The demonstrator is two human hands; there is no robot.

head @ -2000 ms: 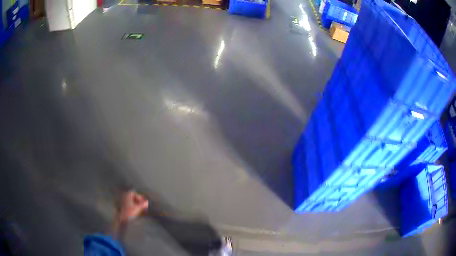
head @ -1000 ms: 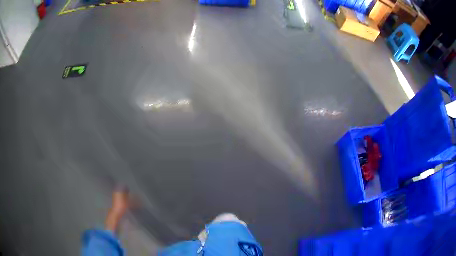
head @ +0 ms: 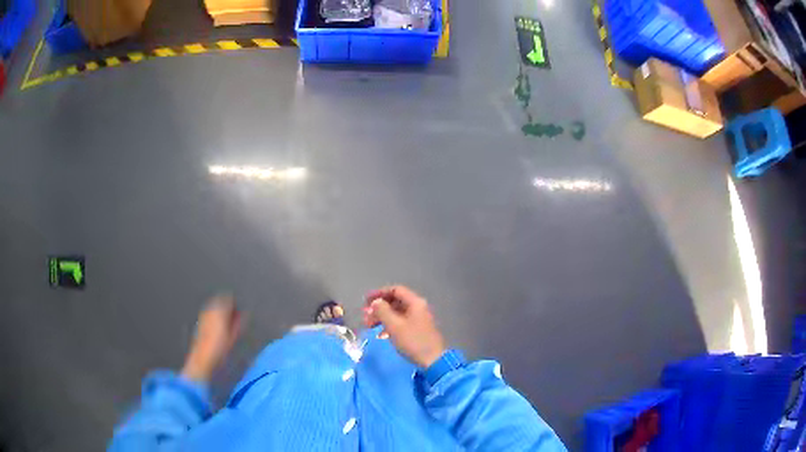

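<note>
My left hand (head: 215, 330) hangs low at the left, blurred, out over the grey floor; I cannot tell whether its fingers are closed. My right hand (head: 406, 323) is in front of my blue smock, with a blue wristband at the wrist and its fingers curled; whether something small is between the fingertips cannot be told. A blue tote (head: 369, 46) stands on the floor at the top centre, with shiny clear bags (head: 346, 11) inside it.
Blue totes (head: 733, 388) stand at the lower right, one with something red inside. A cardboard box (head: 679, 99), a blue stool (head: 757, 143) and stacked blue totes (head: 658, 31) are at the upper right. Yellow-black tape (head: 168, 55) and green floor signs (head: 67, 272) mark the floor.
The view has moved forward and tilted down; the tall tote stack at the right has slid out of view. The tote at the top centre is nearer. My right hand has come into view.
</note>
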